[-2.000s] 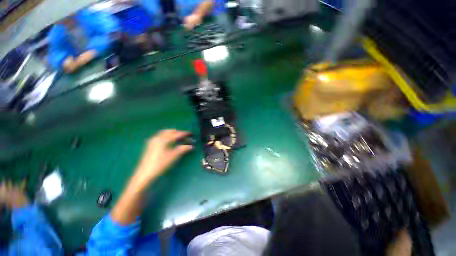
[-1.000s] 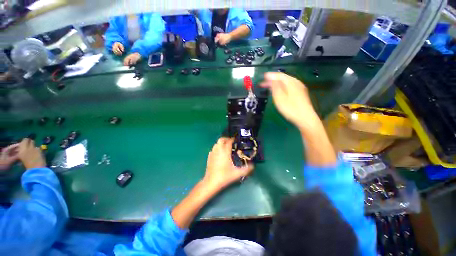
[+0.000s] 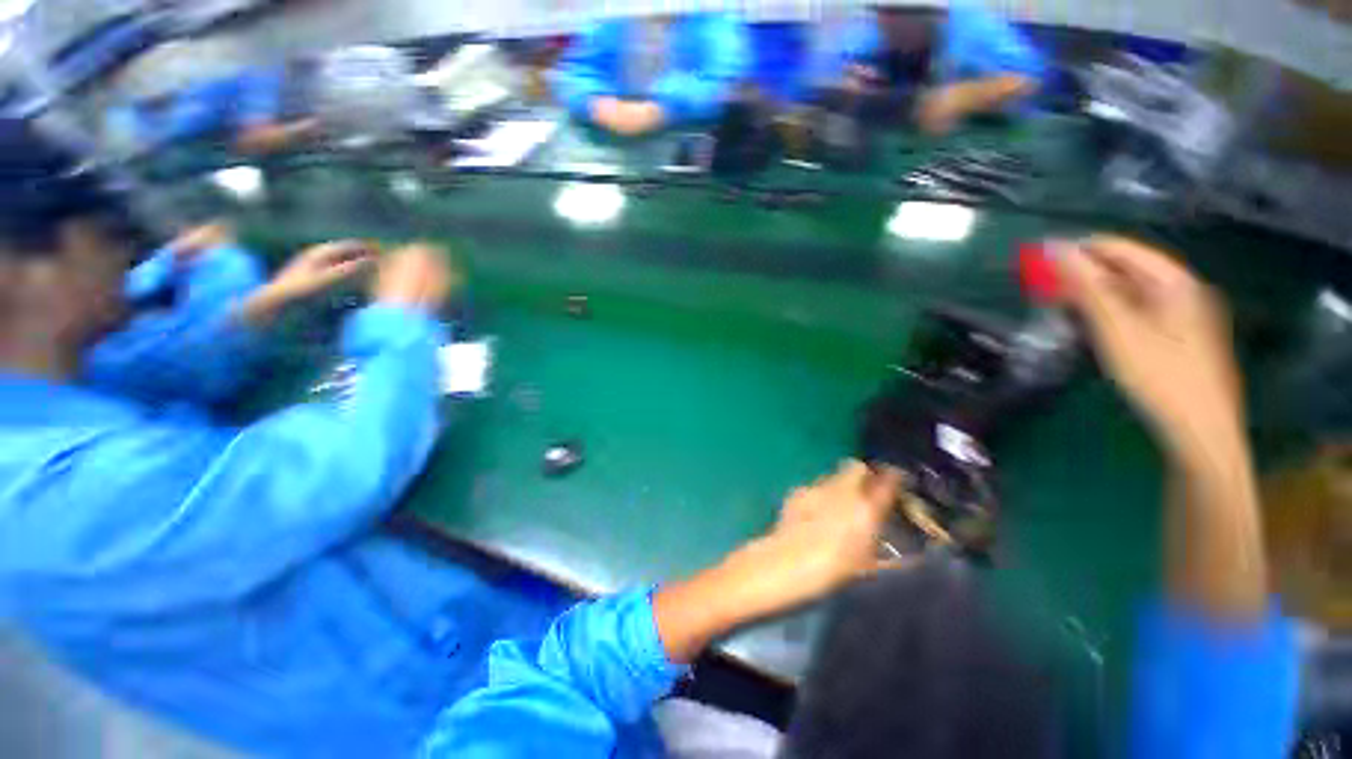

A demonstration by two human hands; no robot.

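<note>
The picture is blurred. The black toggle-clamp press fixture (image 3: 922, 423) stands on the green bench, right of centre. Its red clamp handle (image 3: 1042, 273) points up at its far end. My right hand (image 3: 1154, 329) has its fingers closed at the right side of the red handle. My left hand (image 3: 833, 522) is at the left edge of the fixture nest (image 3: 961, 497), fingertips touching it. Whether a device unit is in the nest or between those fingers cannot be told. A small white label (image 3: 958, 442) shows above the nest.
A small dark device unit (image 3: 561, 458) lies on the mat left of my left hand. A worker in blue (image 3: 223, 489) sits close at left, hands over the bench by a white bag (image 3: 464, 366). Workers sit opposite. A dark rounded shape (image 3: 927, 667) covers the bottom centre.
The view has swung left, so the fixture appears further right and tilted. My right hand has come from beside the red handle onto it. My left hand stays at the nest.
</note>
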